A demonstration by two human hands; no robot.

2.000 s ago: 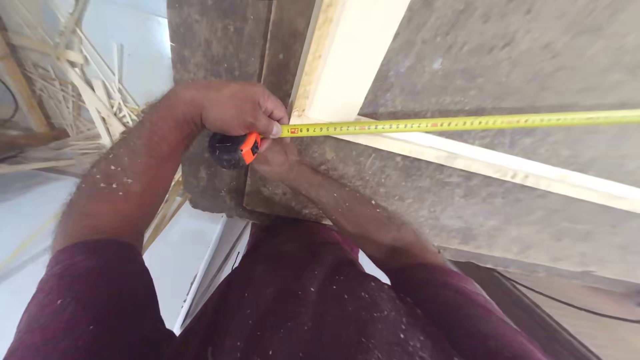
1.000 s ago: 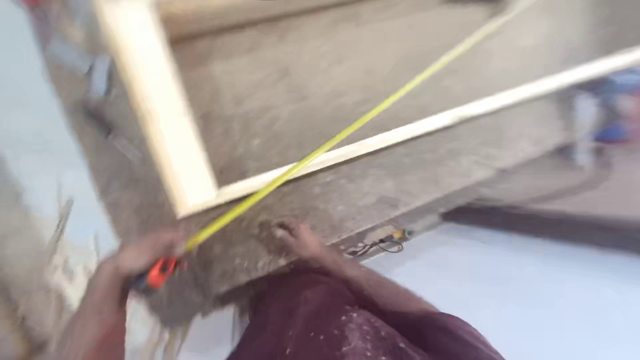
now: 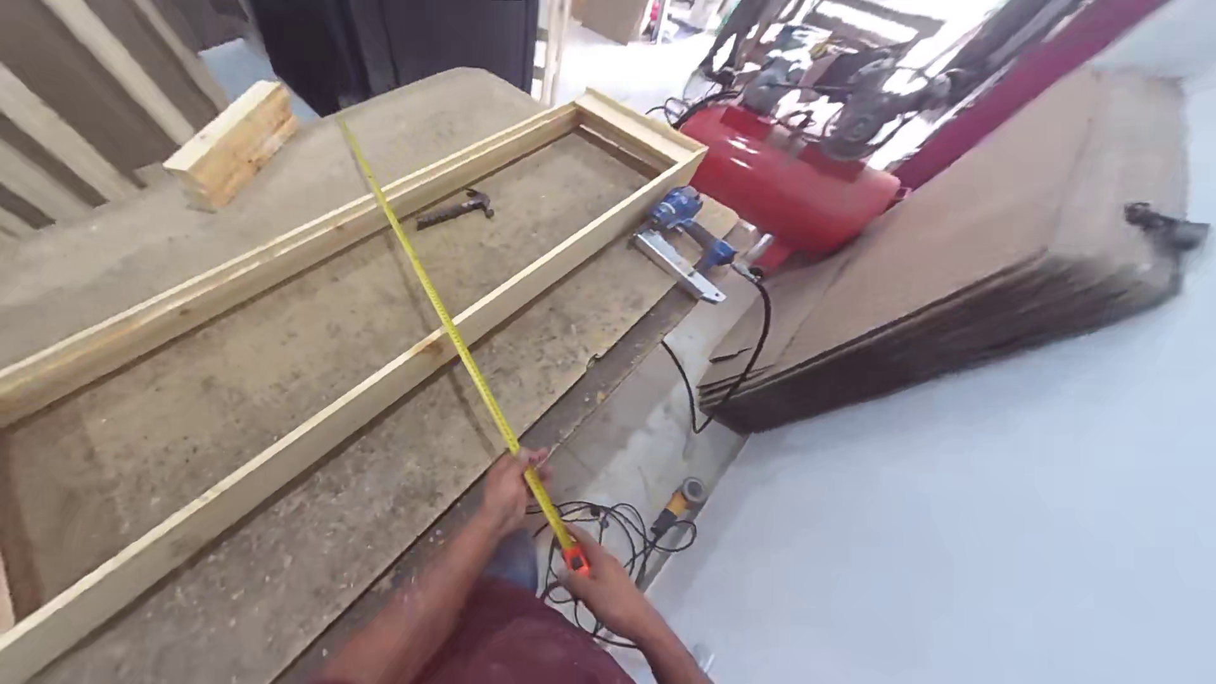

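My right hand point(image 3: 608, 587) holds the orange and black case of a tape measure point(image 3: 575, 559) near my body. The yellow blade runs out from it, and my left hand point(image 3: 508, 492) grips it by the bench's near edge. From there the blade crosses both long sides of a wooden frame point(image 3: 332, 418), its far end lying over the bench top beyond. Inside the frame, a claw hammer point(image 3: 456, 210) rests on the bench point(image 3: 456, 475). A blue pneumatic nailer or stapler point(image 3: 679, 242) with a black hose lies outside the frame, against its right end.
A wooden block point(image 3: 236, 142) sits at the bench's far left. Behind the nailer stands a red air compressor point(image 3: 784, 180). A stack of cardboard sheets point(image 3: 931, 285) is on the right. A yellow and black power tool point(image 3: 676, 503) and coiled cables point(image 3: 608, 522) lie beside the bench.
The tape case has passed from my left hand to my right. My left hand now grips the blade. The view has swung widely toward the compressor end of the frame.
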